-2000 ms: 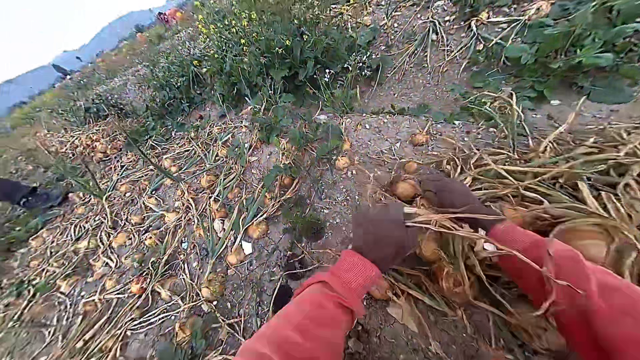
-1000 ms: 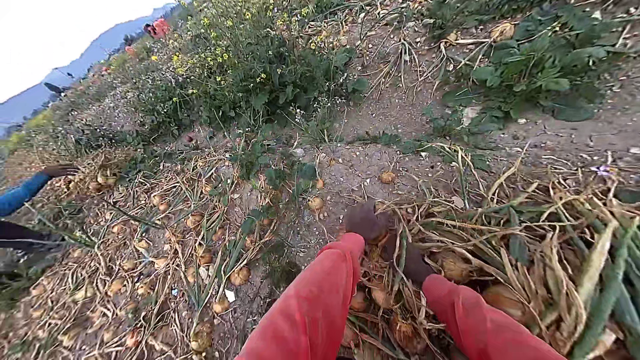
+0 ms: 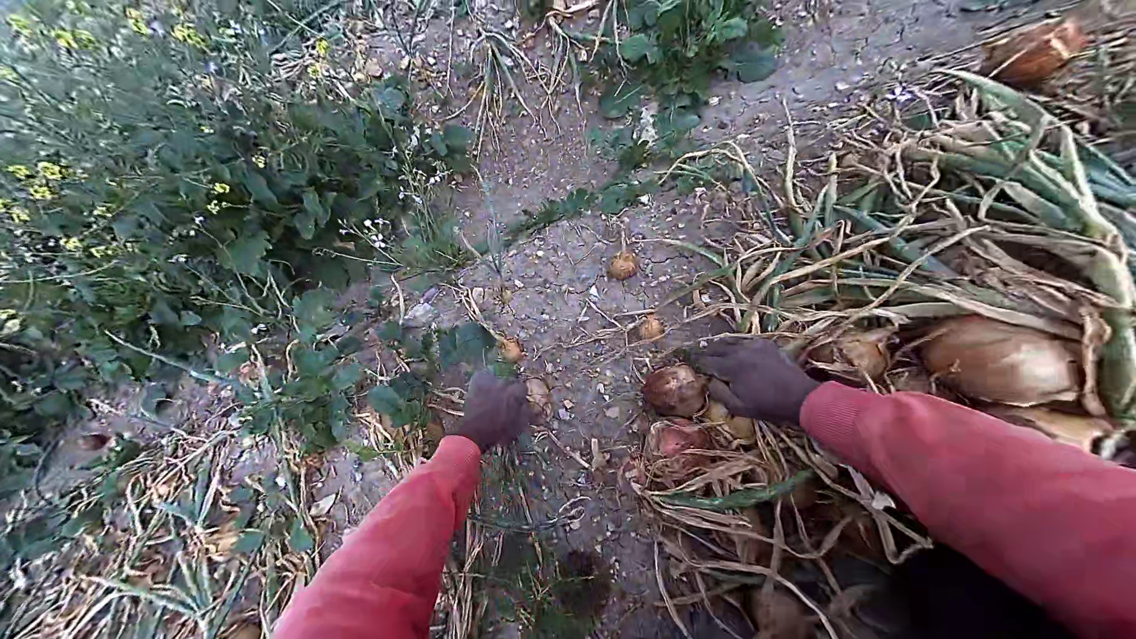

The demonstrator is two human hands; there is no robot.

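Note:
My left hand (image 3: pixel 493 410) is low over the soil at centre, its fingers curled beside a small onion (image 3: pixel 538 396); whether it grips that onion is unclear. Another small onion (image 3: pixel 511 350) lies just above it. My right hand (image 3: pixel 756 380) rests on the edge of the onion pile, fingertips against a brown onion (image 3: pixel 674 390); its grip is partly hidden. A reddish onion (image 3: pixel 678 438) sits below that one among dry tops (image 3: pixel 737 532). Large onions (image 3: pixel 1001 360) with long green and dry leaves lie right of my right hand.
Two small onions (image 3: pixel 623 264) lie loose on the cracked soil ahead. Leafy weeds with yellow flowers (image 3: pixel 222 186) grow at the upper left. Pulled onion tops (image 3: pixel 177 532) cover the ground at lower left. Another green weed (image 3: pixel 674 44) stands at the top.
My hands were close together at the pile; now they are apart, the left one over the soil to the left. The view has shifted strongly, and the other person's arm is out of sight.

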